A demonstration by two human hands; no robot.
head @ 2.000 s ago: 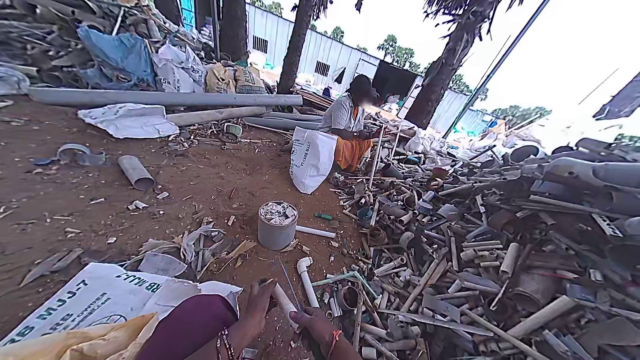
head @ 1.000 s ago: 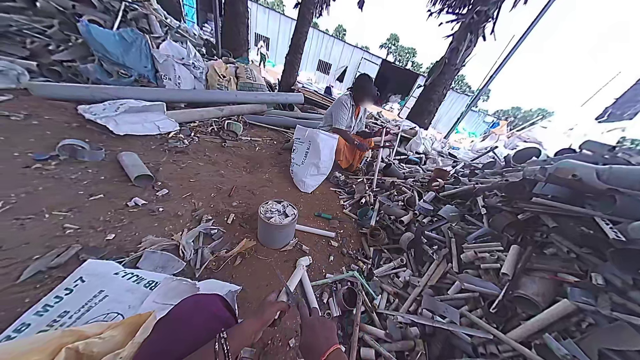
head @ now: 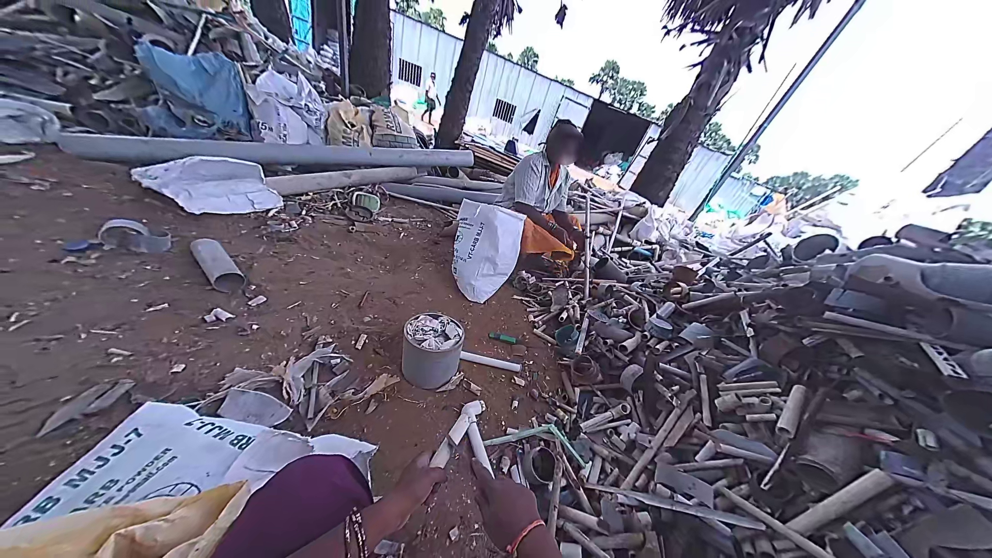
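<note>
My left hand (head: 418, 482) grips a short white plastic pipe (head: 443, 452), which slants up to a pale elbow fitting (head: 474, 408). A second white pipe (head: 479, 446) runs down from the elbow to the fingers of my right hand (head: 508, 504). Whether those fingers hold it or only lie against it is unclear, and the palm is hidden. Whether the left pipe is joined to the elbow cannot be told. Beyond my hands stands a grey pipe-section container (head: 431, 366) filled with small pale scraps. A loose white pipe (head: 490, 362) lies beside it on the soil.
A large heap of pipe scrap (head: 697, 418) spreads along the right. A printed white sack (head: 155, 457) lies at lower left. Ahead, a person (head: 542, 194) sits by an upright white sack (head: 487, 252). A cut grey pipe (head: 218, 265) and a long pipe (head: 271, 151) lie at left.
The pipe in my left hand was farther below the elbow fitting two seconds ago; its upper end is now close against the elbow. The seated person's head and arms have shifted.
</note>
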